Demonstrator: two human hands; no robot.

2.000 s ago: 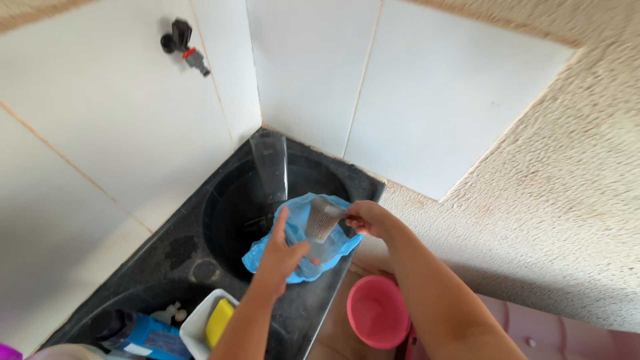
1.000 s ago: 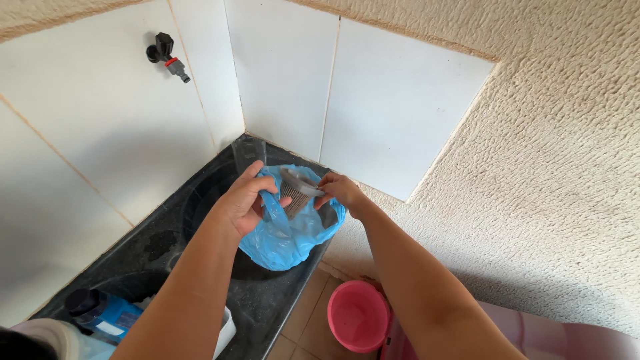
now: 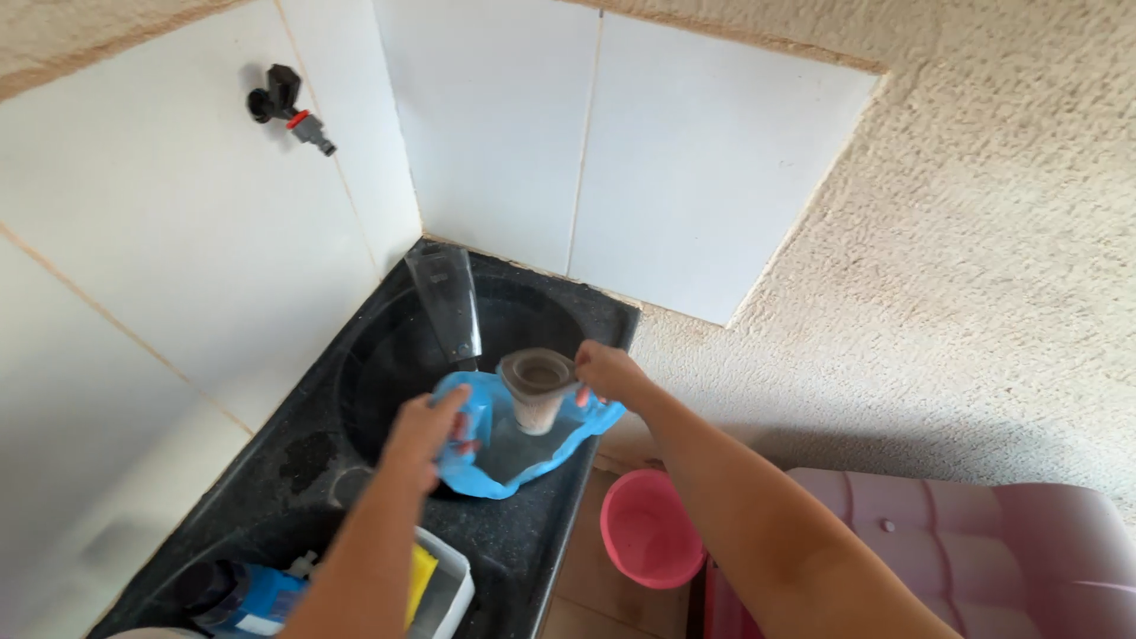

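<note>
My left hand (image 3: 435,435) grips the left rim of a blue plastic bag (image 3: 488,475), which hangs with its mouth spread over the edge of a black sink basin. My right hand (image 3: 608,373) pinches the edge of a greyish cup-shaped filter or strainer (image 3: 537,382) with a squarish rim, held over the bag's mouth; its exact kind is not certain. The bag's right edge lies just under my right hand. Behind the bag, a clear plastic piece (image 3: 448,302) leans in the round black basin (image 3: 382,373), its lower end near the bag.
A black tap (image 3: 288,106) with a hose fitting juts from the tiled wall. At lower left are a blue bottle (image 3: 257,599) and a white tray (image 3: 457,568) with a yellow item (image 3: 420,577). A pink bucket (image 3: 652,532) stands on the floor beside a pink lidded box (image 3: 958,541).
The filter-like piece has gone from tilted to roughly upright, its rim facing up. My left hand has moved lower on the bag's left side, and the bag's mouth is spread wider.
</note>
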